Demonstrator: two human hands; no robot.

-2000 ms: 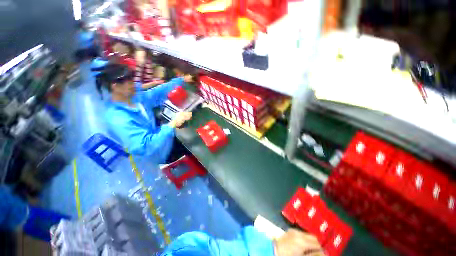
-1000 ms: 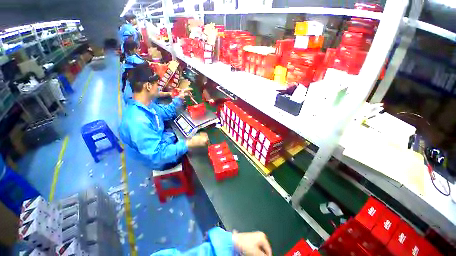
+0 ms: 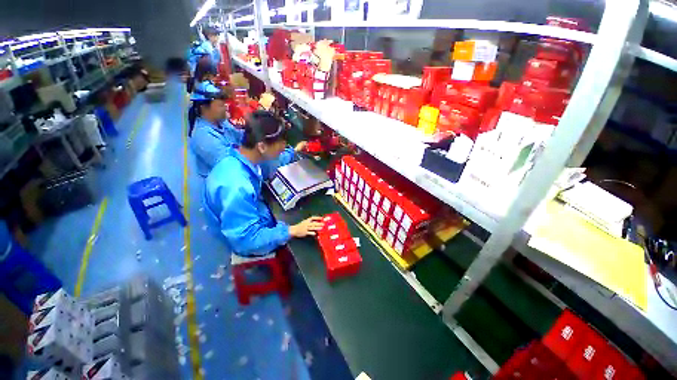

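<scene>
Red boxes with white lettering (image 3: 570, 335) lie at the bottom right, nearest to me, cut off by the frame edge. A sliver of another red box shows at the bottom edge beside them. Neither of my hands is in the picture. Further along the dark green belt (image 3: 371, 315) lies a short row of red boxes (image 3: 338, 249). A co-worker's hand touches the far end of that row.
A person in a blue smock (image 3: 241, 197) sits on a red stool by a scale (image 3: 301, 182). Stacked red boxes (image 3: 378, 204) stand behind the belt. A metal post (image 3: 545, 159) rises at right; a yellow sheet (image 3: 594, 249) lies on the shelf. Grey-white boxes (image 3: 63, 330) stand at lower left.
My hand and blue sleeve, earlier at the bottom, have left the picture. The view has shifted. The co-worker's hand now touches the row of boxes, and the red box on the scale is gone.
</scene>
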